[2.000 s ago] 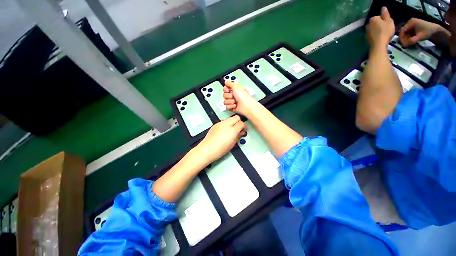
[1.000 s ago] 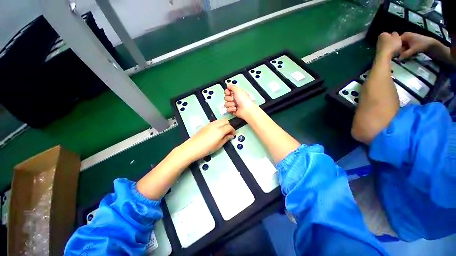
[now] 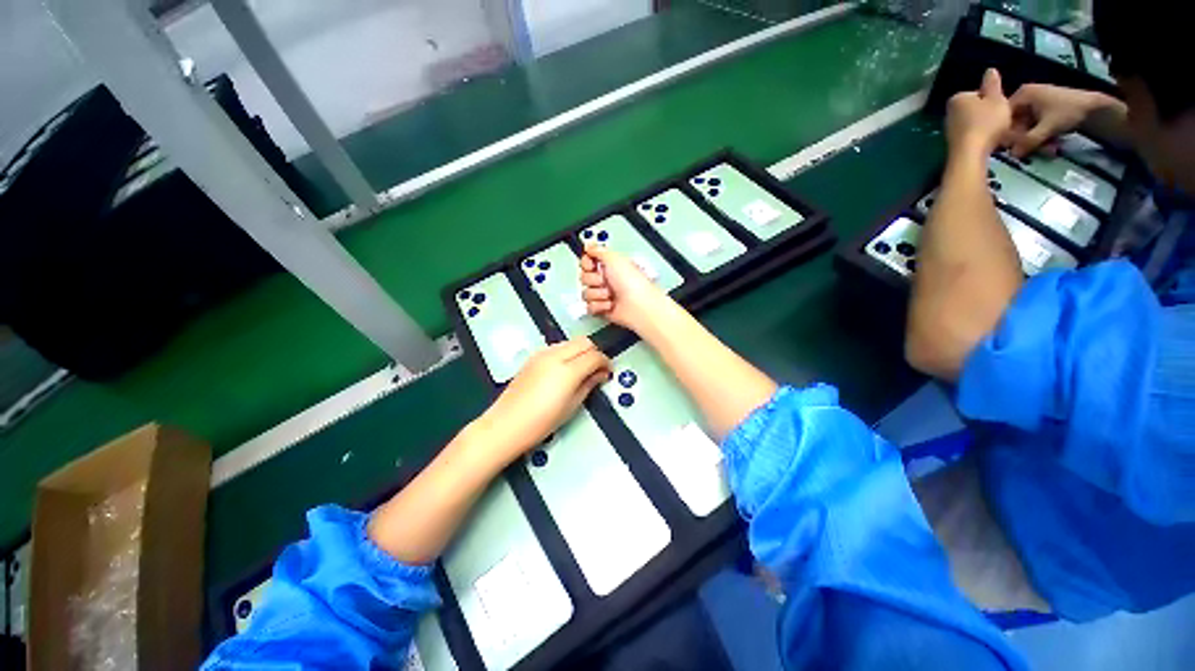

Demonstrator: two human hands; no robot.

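Pale green phone back covers, such as this one (image 3: 606,505), lie in the slots of a black foam tray (image 3: 557,527) nearest me. My left hand (image 3: 557,380) is bent down over the top ends of the middle covers, fingertips together by the lens area of one with dark round lenses. My right hand (image 3: 613,286) is curled above the gap between the near tray and the far tray (image 3: 815,230), just right of and above my left hand. Whether either hand pinches a small piece cannot be told.
An open carton (image 3: 177,524) with clear plastic scraps (image 3: 115,577) stands at the left. A grey metal post (image 3: 282,210) rises left of the far tray. Black tray stacks (image 3: 118,262) stand beyond it. At the right, a neighbour's blue sleeve (image 3: 1075,380) and hands are over another tray (image 3: 858,262).
My left hand has shifted slightly left from the lenses of the right-hand near cover since two seconds ago. My right hand stays nearly in place. The neighbour's hands have moved a little.
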